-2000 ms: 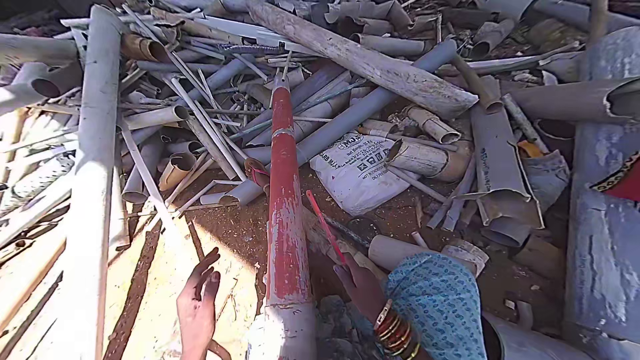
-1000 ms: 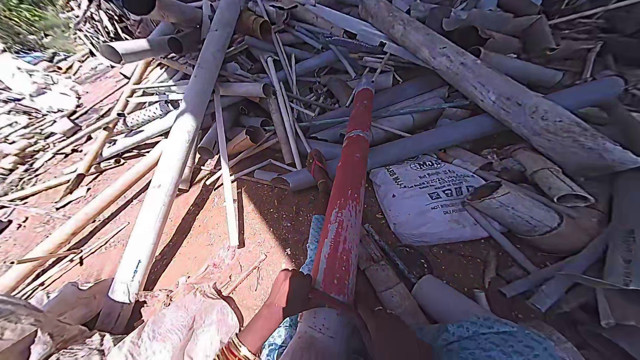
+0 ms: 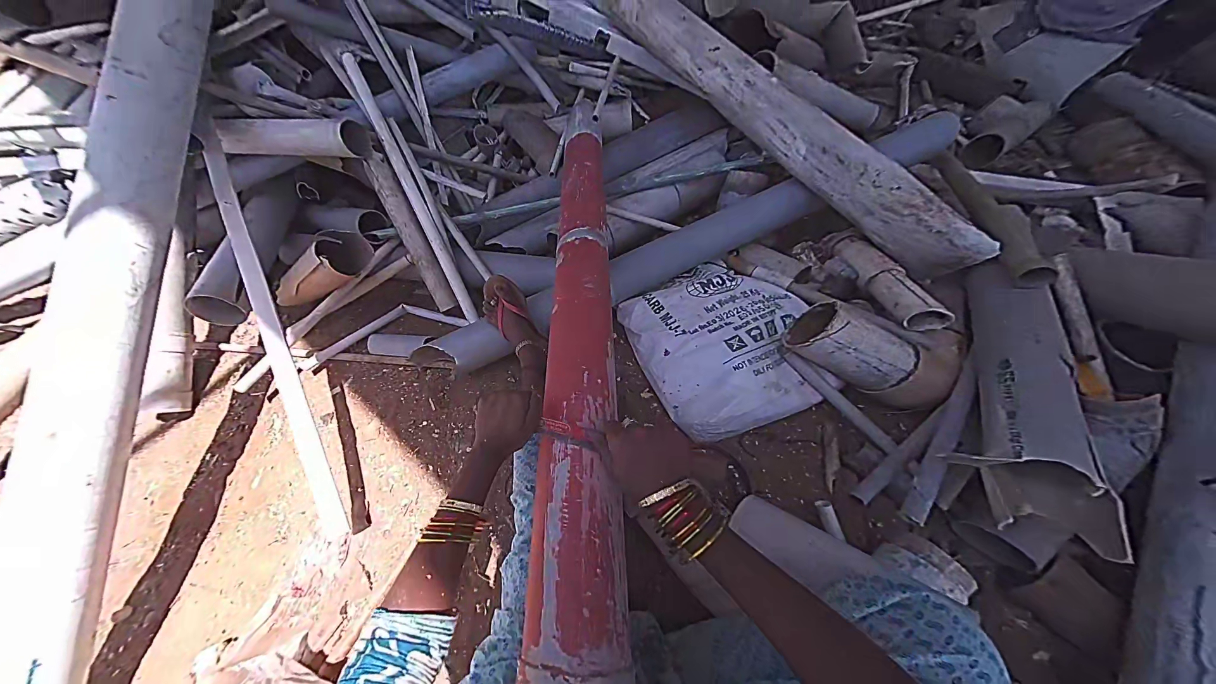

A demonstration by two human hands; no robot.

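A long red-painted pipe [image 3: 579, 361] runs up the middle, its red coat scraped to grey in patches. Across its top lies a thin dark blade-like strip with a red part [image 3: 570, 432]. My left hand [image 3: 503, 418] closes on the strip's left end, and my right hand [image 3: 651, 458] grips the other end against the pipe's right side. Both hands are fists; the strip's ends are hidden inside them. Bangles circle both wrists. The far end of the pipe [image 3: 584, 119] is grey and rests among scrap pieces.
A foot in a red-strapped sandal [image 3: 513, 313] is beside the pipe. A printed white sack [image 3: 722, 351] lies to the right. Cut grey pipes [image 3: 722, 237], a weathered plank [image 3: 807, 142] and split pipe pieces [image 3: 1035, 408] pile up around. A long pale pipe [image 3: 104, 313] stretches along the left.
Two seconds ago my left hand was open, off the pipe, and my right held a thin red tool. Now both hands grip the strip, farther up the pipe than one second ago. The view has swung.
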